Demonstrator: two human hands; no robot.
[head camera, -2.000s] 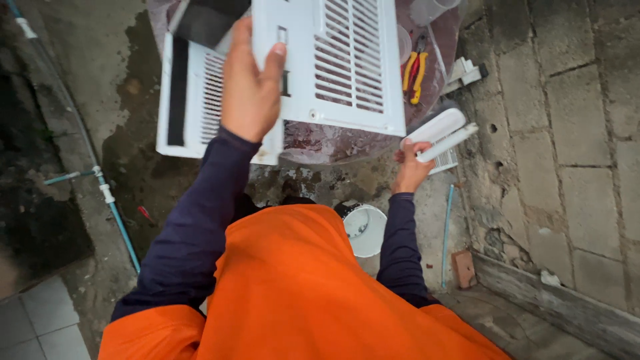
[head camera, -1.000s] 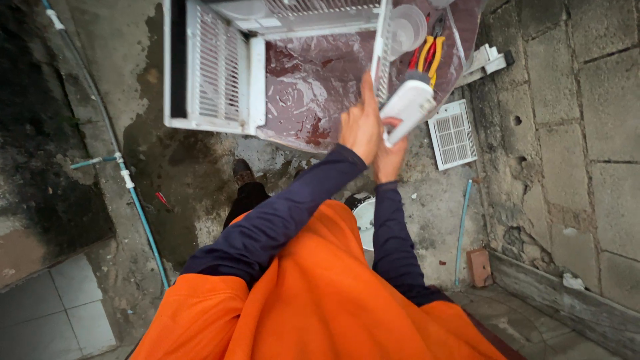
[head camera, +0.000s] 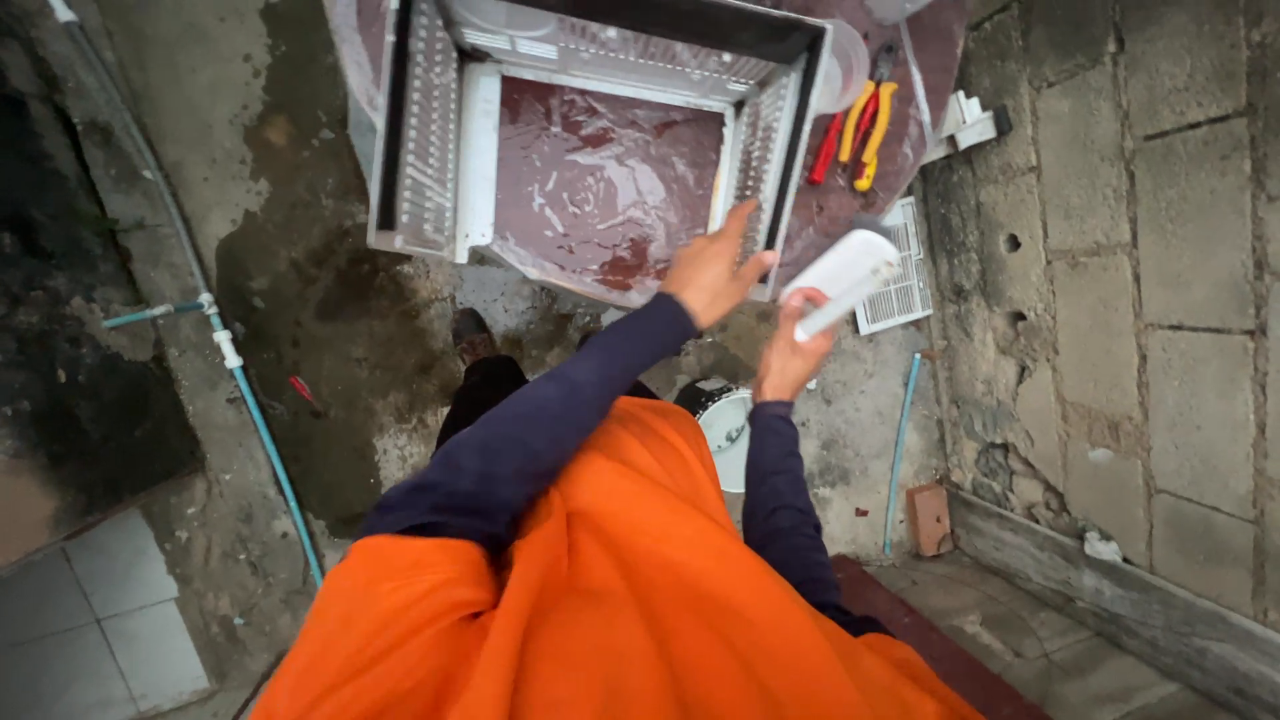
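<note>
A white louvred housing (head camera: 478, 165), shaped like an open rectangular frame with black foam along its edges, sits on a table covered in clear plastic (head camera: 610, 180). My left hand (head camera: 715, 270) is at the housing's near right corner, fingers spread; whether it touches the wall cannot be told. In my right hand (head camera: 792, 350) is a white brush (head camera: 840, 280) with a loop handle, its bristles hidden or blurred. Yellow-and-red pliers (head camera: 870, 125) and a red-handled tool (head camera: 827, 148) lie on the plastic to the right of the housing.
Clear plastic tubs (head camera: 845, 65) stand behind the pliers. A white grille (head camera: 897, 275) lies on the ground at right, near a block wall (head camera: 1090, 250). A bucket (head camera: 728, 430) stands by my legs. Blue pipe (head camera: 265, 430) runs along the left, with a brick (head camera: 929, 520) at lower right.
The white housing, earlier raised in my left hand, now rests on the table with its open side up. My left hand has come off it or loosened. The white brush remains in my right hand.
</note>
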